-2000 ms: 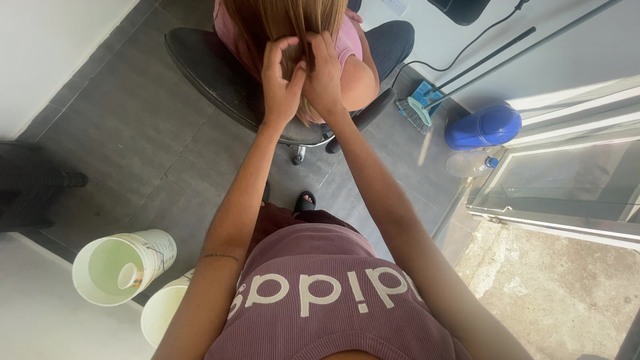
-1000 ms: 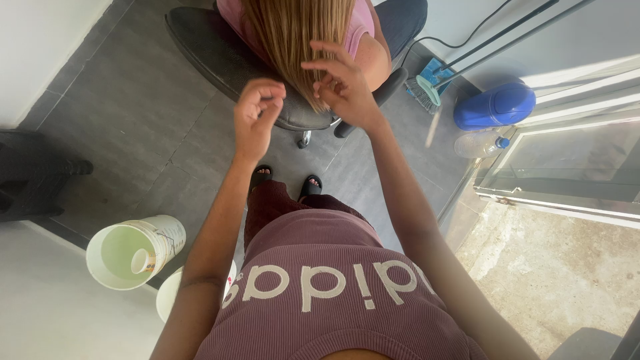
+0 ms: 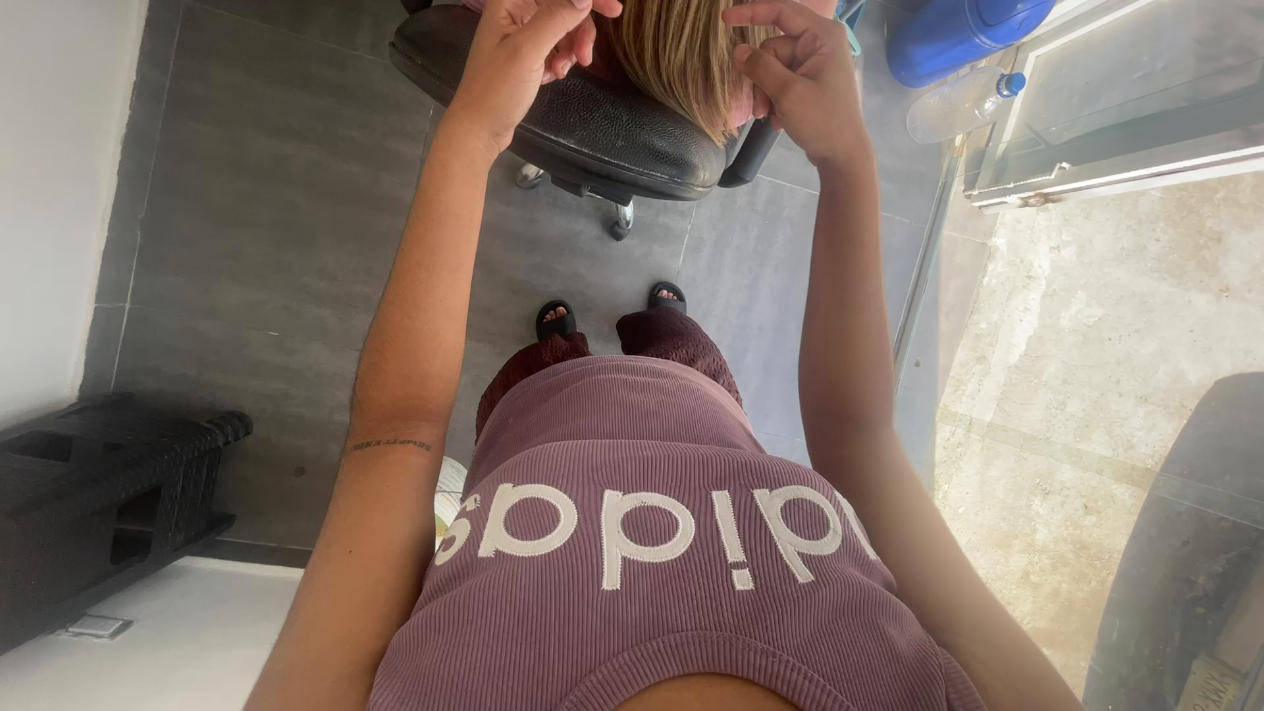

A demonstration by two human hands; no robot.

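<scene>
Long straight blond-brown hair (image 3: pixel 681 59) of a seated person hangs over the back of a black office chair (image 3: pixel 622 138) at the top of the view. My left hand (image 3: pixel 538 44) is at the left side of the hair, fingers bent and apart, with nothing seen in it. On the other side, my right hand (image 3: pixel 802 74) has its fingers spread at the hair's right edge; whether the fingertips touch the strands cannot be told. The top edge of the view cuts off the person's head and part of my left fingers.
A blue plastic container (image 3: pixel 963 35) and a clear bottle with a blue cap (image 3: pixel 953 104) stand by the glass door frame (image 3: pixel 1116 128) at the upper right. A black plastic stool (image 3: pixel 109 484) is at the left. My sandalled feet are on the grey tiled floor (image 3: pixel 267 247).
Two seconds ago both hands were together at the hair; they have since come apart, one to each side. The view has shifted, and the chair now sits nearer the top edge.
</scene>
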